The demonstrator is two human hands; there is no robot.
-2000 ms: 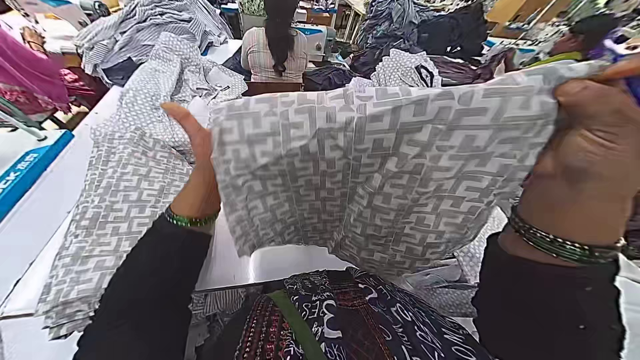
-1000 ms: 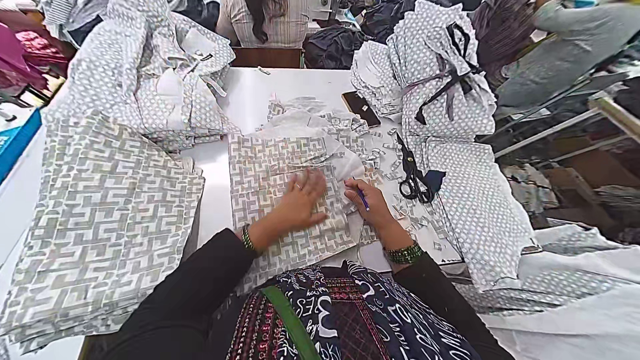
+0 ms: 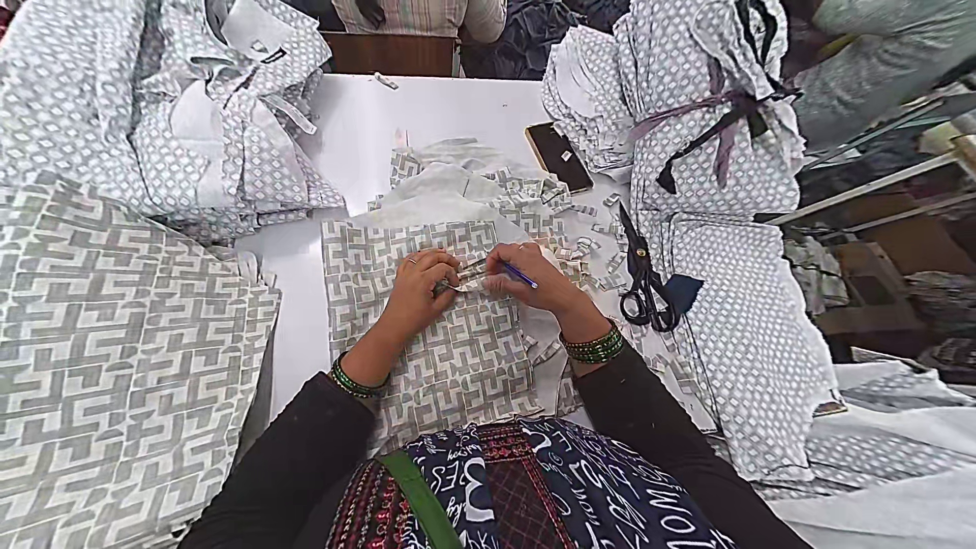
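A grey-and-white geometric patterned fabric piece (image 3: 450,358) lies flat in front of me. My left hand (image 3: 423,286) rests on it, fingertips pinching a small folded bit of the fabric. Close to its right, my right hand (image 3: 534,278) holds a blue pen (image 3: 521,275) between its fingers, with its fingertips at the same folded spot. Small cut fabric pieces (image 3: 583,252) are scattered to the right of my hands. Black-handled scissors (image 3: 644,274) lie beyond them, beside a dark blue cloth scrap (image 3: 683,292).
A stack of the same patterned fabric (image 3: 130,351) lies at left, below dotted fabric bundles (image 3: 229,145). More dotted fabric, tied with dark strips (image 3: 717,137), stands at right near a dark phone-like object (image 3: 559,156). A person (image 3: 412,15) sits beyond the white table (image 3: 435,107).
Two seconds ago both hands were raised at a patterned fabric piece; one second ago my left hand lay spread on the fabric. Now its fingers pinch a fold, and my right hand has come close beside it.
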